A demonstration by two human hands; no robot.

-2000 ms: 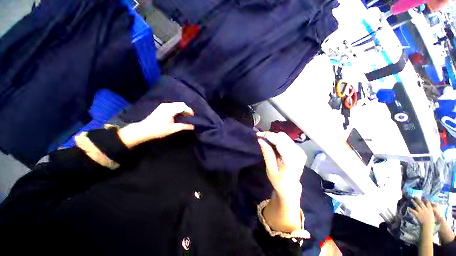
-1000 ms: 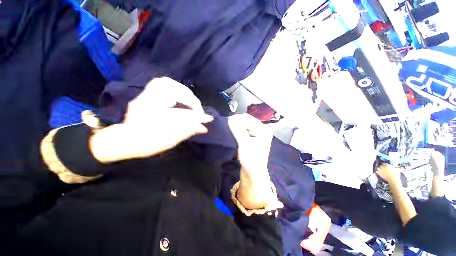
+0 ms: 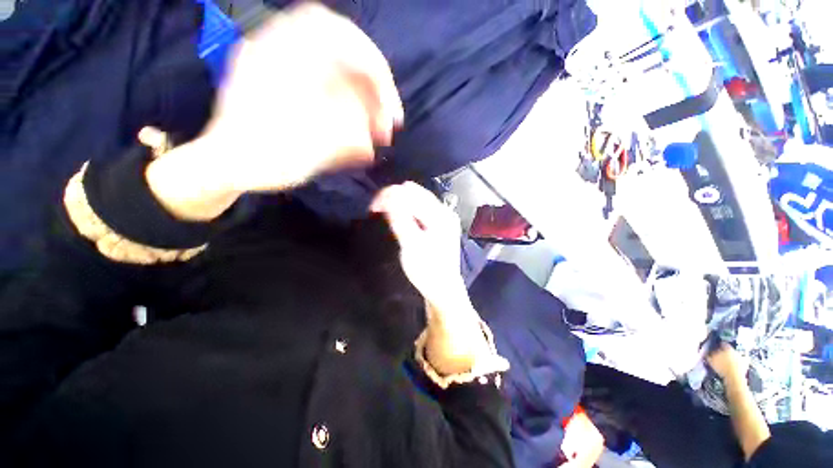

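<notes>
A navy garment piece [image 3: 336, 196] lies bunched in front of my chest, between and below my hands. My left hand [image 3: 306, 101] is raised over it, large and blurred, with its fingers curled downward; whether it grips cloth cannot be told. My right hand [image 3: 422, 239] is to the right and lower, its thumb and fingertips pinched at the edge of the navy piece. Much of the piece is hidden by my left hand and is dark against my black jacket. No tool can be made out in either hand.
A navy garment pile [image 3: 475, 69] lies ahead, with more navy cloth at left and right. On the white table [image 3: 539, 137] at right are scissors [image 3: 610, 154], a flat dark rectangle [image 3: 630, 245] and a sewing machine [image 3: 722, 196]. Another person's arm [image 3: 742, 402] handles striped cloth [image 3: 753, 311].
My left hand has moved up and closer to the camera, away from my right hand. My right hand has moved left and inward from two seconds ago. The navy piece between them shows less.
</notes>
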